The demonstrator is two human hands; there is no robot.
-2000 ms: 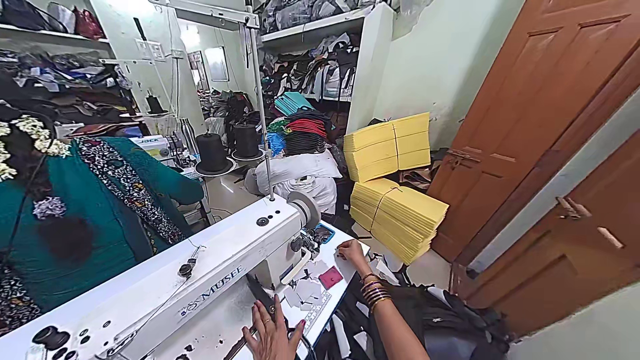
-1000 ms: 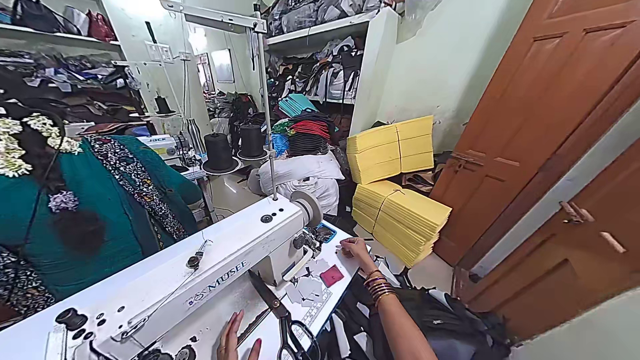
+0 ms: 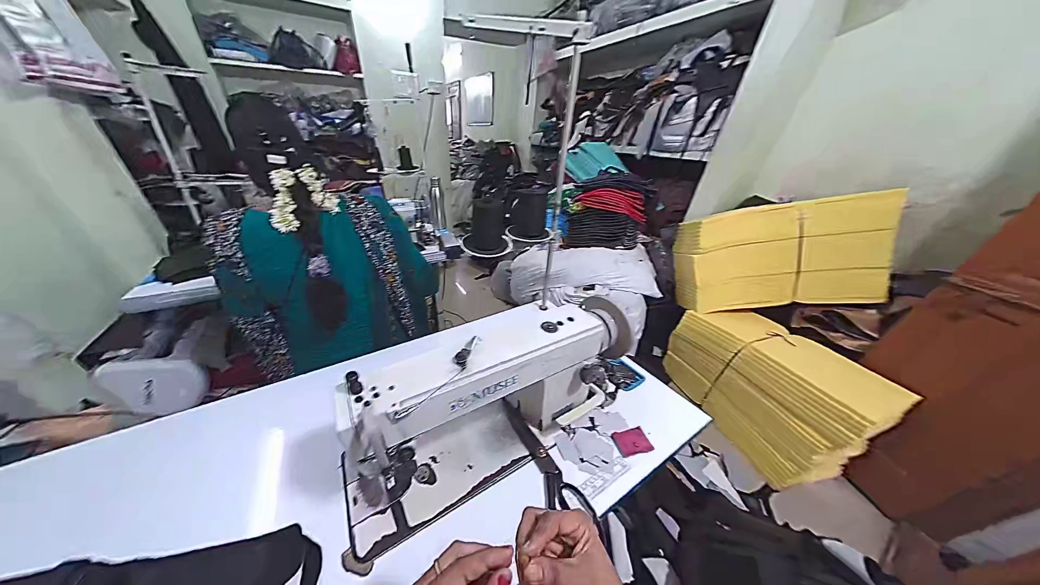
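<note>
My left hand (image 3: 471, 565) and my right hand (image 3: 565, 548) are close together at the bottom of the view, fingertips pinched and nearly meeting. Whatever may be between them is too small to make out. Just beyond my right hand, a pair of large black-handled scissors (image 3: 552, 475) lies with its blades against the bed of a white Musee sewing machine (image 3: 479, 382). Light paper or fabric scraps (image 3: 587, 449) and a small dark pink square piece (image 3: 633, 441) lie on the table right of the scissors.
Black fabric (image 3: 187, 561) lies on the white table (image 3: 203, 455) at lower left. Tied yellow sheet stacks (image 3: 780, 390) stand at right, near a brown door (image 3: 967, 390). A person in teal (image 3: 325, 284) sits beyond the table. Dark cloth (image 3: 731, 528) hangs at lower right.
My right hand has left the scraps at the table's right edge and come beside my left hand. My left hand, earlier spread near the scissors, now has bent fingers. The view has swung left.
</note>
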